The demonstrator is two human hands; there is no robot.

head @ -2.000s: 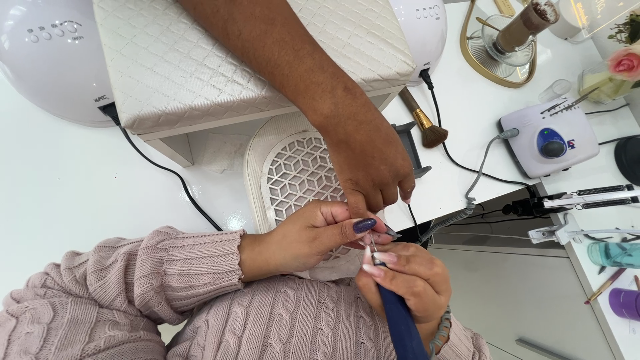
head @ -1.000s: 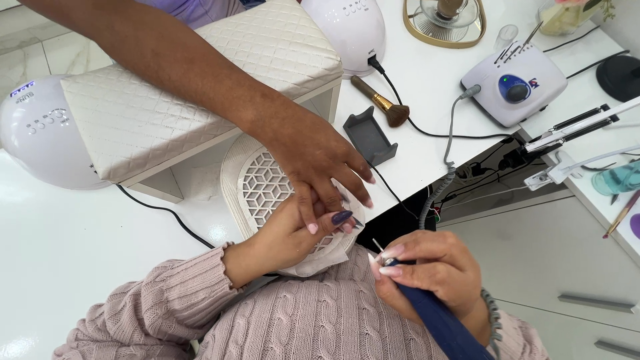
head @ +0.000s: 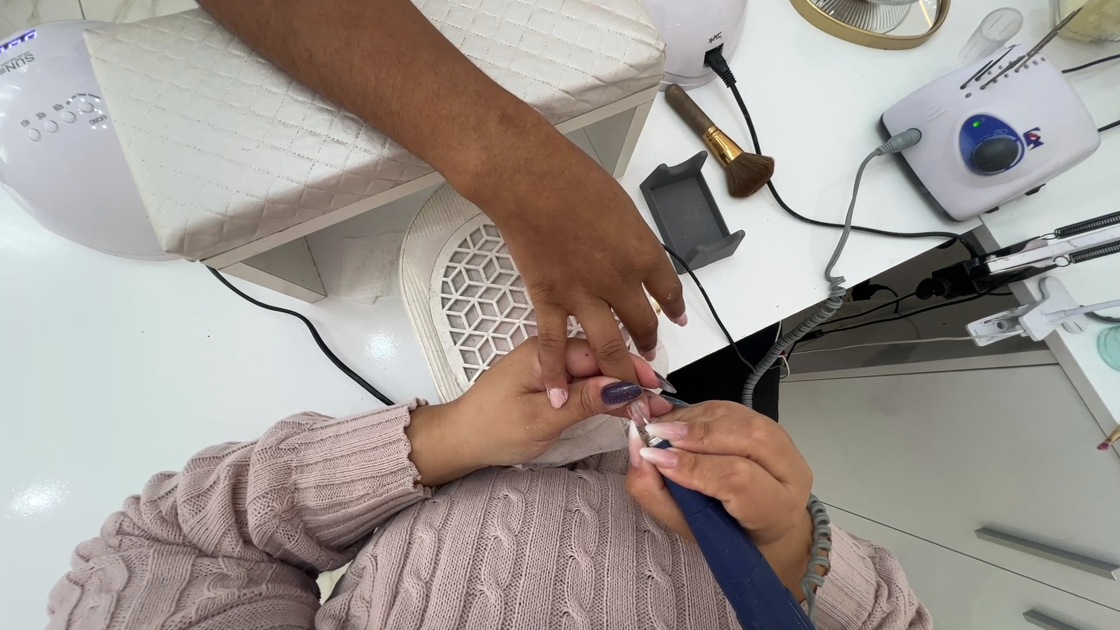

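My left hand (head: 525, 402), its thumbnail dark and glittery, grips a finger of another person's hand (head: 577, 236), which reaches down from the top over a quilted white armrest (head: 367, 122). In my right hand (head: 735, 464) is a blue nail drill handpiece (head: 731, 551), its bit end close to the held fingertip; the exact contact is hidden by fingers. A gray coiled cord (head: 796, 328) runs from the handpiece past my right wrist to the white drill control box (head: 989, 140). Under both people's hands lies a dust collector with a geometric grille (head: 481, 293).
White nail lamps (head: 66, 149) stand on either side of the armrest. A makeup-style dust brush (head: 722, 144) and a gray plastic cradle (head: 691, 210) lie right of it. A black cable (head: 306, 328) crosses the table. Cabinet drawers (head: 954, 446) and a lamp arm (head: 1050, 245) are at right.
The handpiece in my right hand was apart from the held fingers one second ago and is now against or close to them. My left hand still holds the other person's finger.
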